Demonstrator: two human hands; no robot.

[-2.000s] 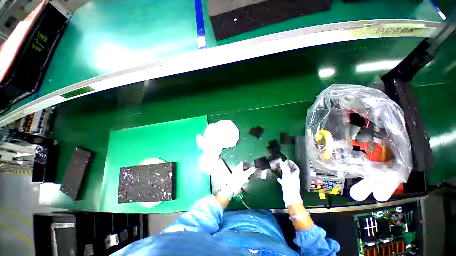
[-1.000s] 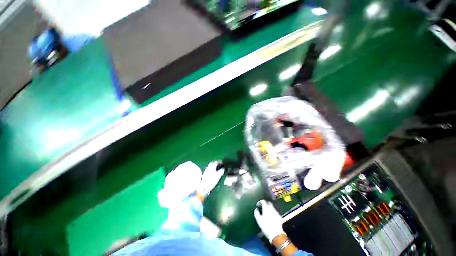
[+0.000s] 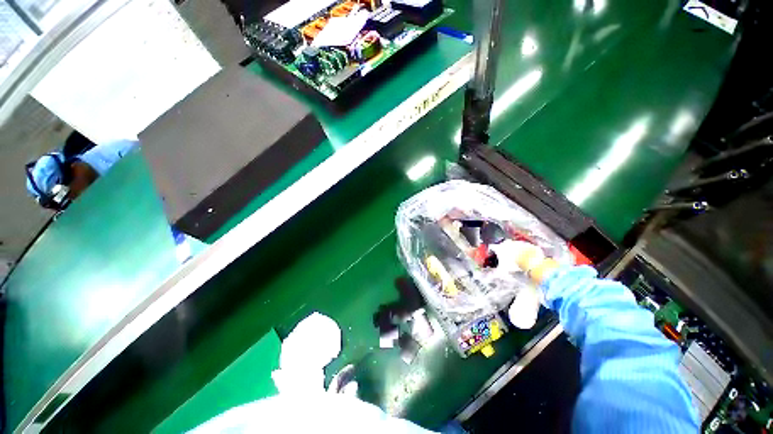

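A clear plastic bag (image 3: 424,216) with mixed red, yellow and dark items stands at the bench's right part, on a grey-black box (image 3: 476,336). My right hand (image 3: 508,254), in a white glove, reaches into the bag beside a red item; its fingers are partly hidden, so I cannot tell if it holds anything. My left hand (image 3: 343,380) shows only as a small gloved part beside the white cloth (image 3: 311,343); its grip is hidden. Loose small black pieces (image 3: 398,309) and pale grey pieces (image 3: 415,335) lie between the cloth and the box.
The green mat (image 3: 225,390) is at lower left. A white-edged shelf (image 3: 339,169) crosses above the bench; it bears a dark block (image 3: 233,144) and a circuit board (image 3: 339,59). Another board (image 3: 708,364) is at lower right. A person in a blue cap (image 3: 49,178) is at far left.
My right hand has moved from the bench's front edge up into the bag. My left hand has drawn down and back from the small pieces. The view has turned right.
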